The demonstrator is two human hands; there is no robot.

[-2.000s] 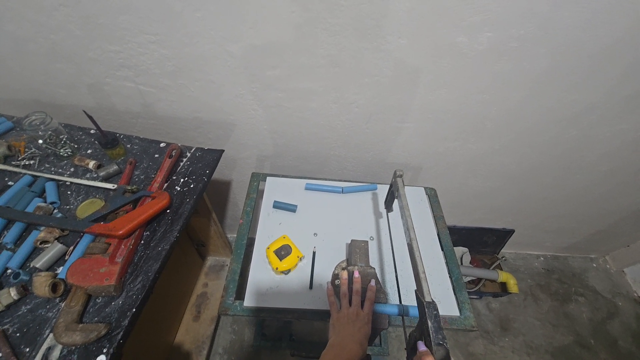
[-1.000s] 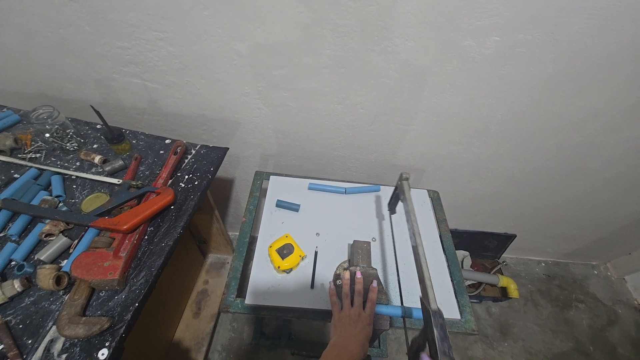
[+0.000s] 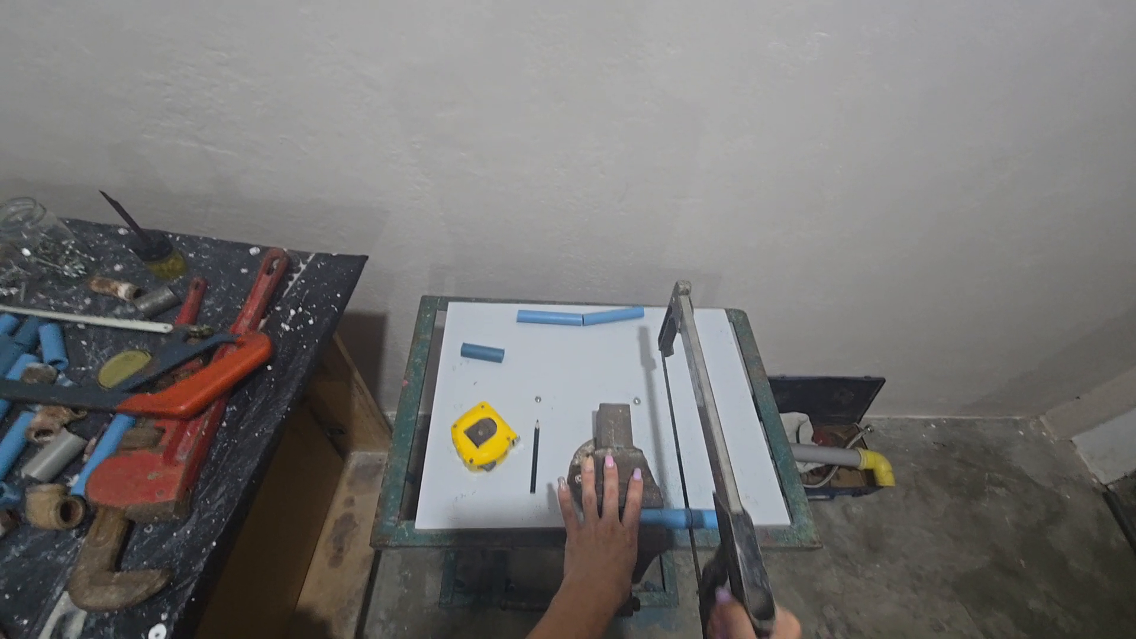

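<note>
My left hand (image 3: 601, 524) lies with fingers spread on top of a metal bench vise (image 3: 617, 444). A blue plastic pipe (image 3: 666, 517) sticks out to the right of the vise. Near the bottom edge, my right hand (image 3: 754, 619) grips the handle of a hacksaw (image 3: 710, 417), whose blade crosses the pipe to the right of the vise. Behind lie two blue pipe pieces (image 3: 550, 318) end to end and a shorter blue piece (image 3: 482, 352). A yellow tape measure (image 3: 484, 436) and a dark pencil (image 3: 534, 457) rest left of the vise.
A white board (image 3: 568, 373) covers the green metal-framed table. On the dark bench (image 3: 293, 355) at left are a red pipe wrench (image 3: 146, 479), an orange-handled hacksaw (image 3: 204, 390) and several pipe pieces and fittings. An open toolbox (image 3: 830, 399) sits on the floor at right.
</note>
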